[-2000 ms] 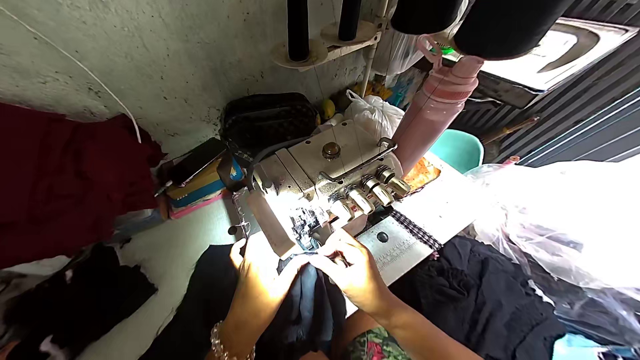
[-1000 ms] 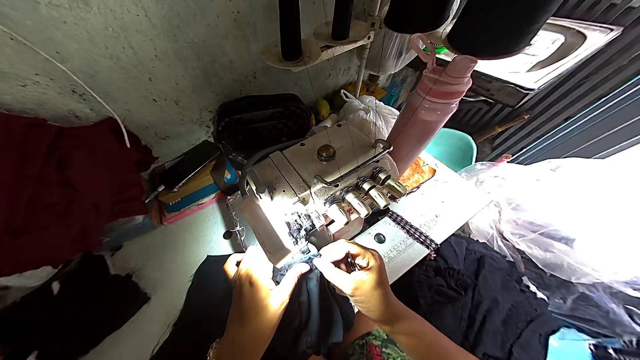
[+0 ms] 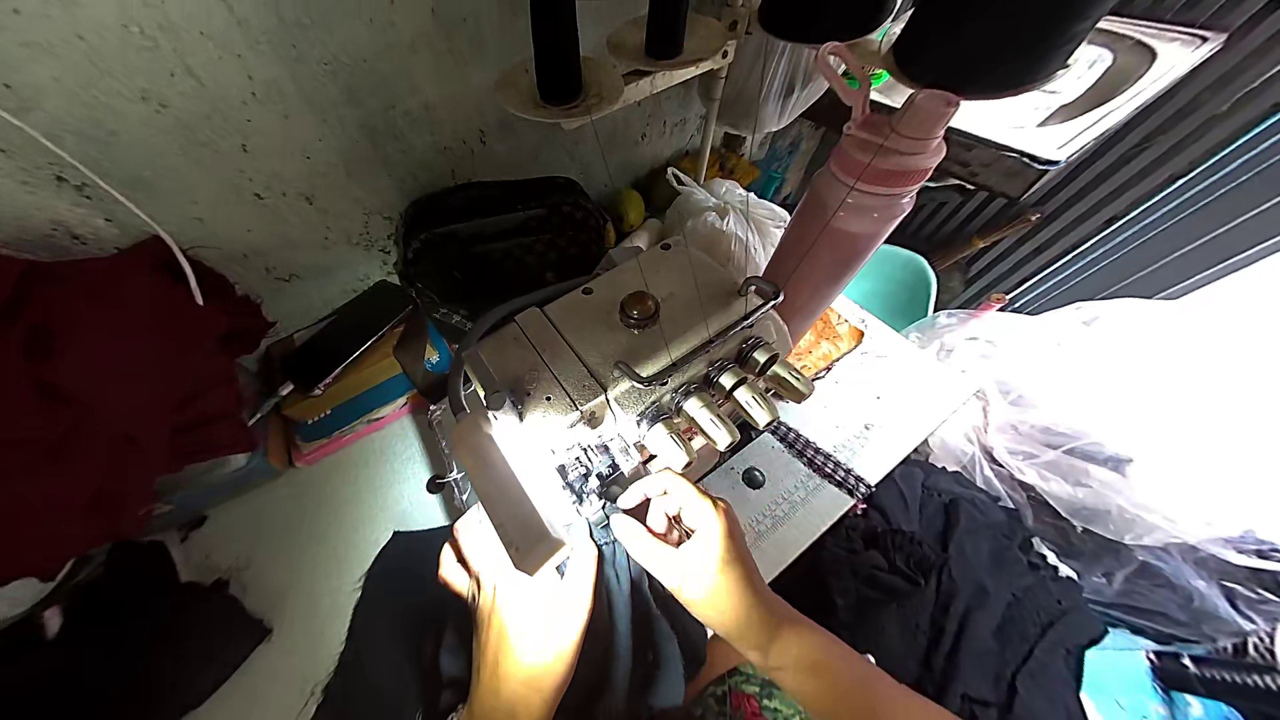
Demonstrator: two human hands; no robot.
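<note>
An overlock sewing machine (image 3: 640, 310) with several tension knobs stands on the table, its lamp lighting the needle area. Dark fabric (image 3: 640, 620) hangs from the presser foot (image 3: 595, 480) toward the lap. My left hand (image 3: 530, 600) lies on the fabric just left of the foot, partly behind the lamp housing, with its fingertips hidden. Right of the foot, my right hand (image 3: 690, 550) has its fingers bent, thumb and index finger a small way apart beside the fabric edge; whether they pinch anything is not clear.
A pink bottle (image 3: 850, 200) stands behind the machine, near a white plastic bag (image 3: 725, 220). Boxes with a phone (image 3: 350, 335) on top lie at the left. Black cloth (image 3: 930, 580) and clear plastic (image 3: 1080, 430) are at the right. Thread cones (image 3: 555, 50) rise above.
My right thumb and index finger, close together on the fabric one second ago, are now a little apart near the foot. My left hand stays on the fabric.
</note>
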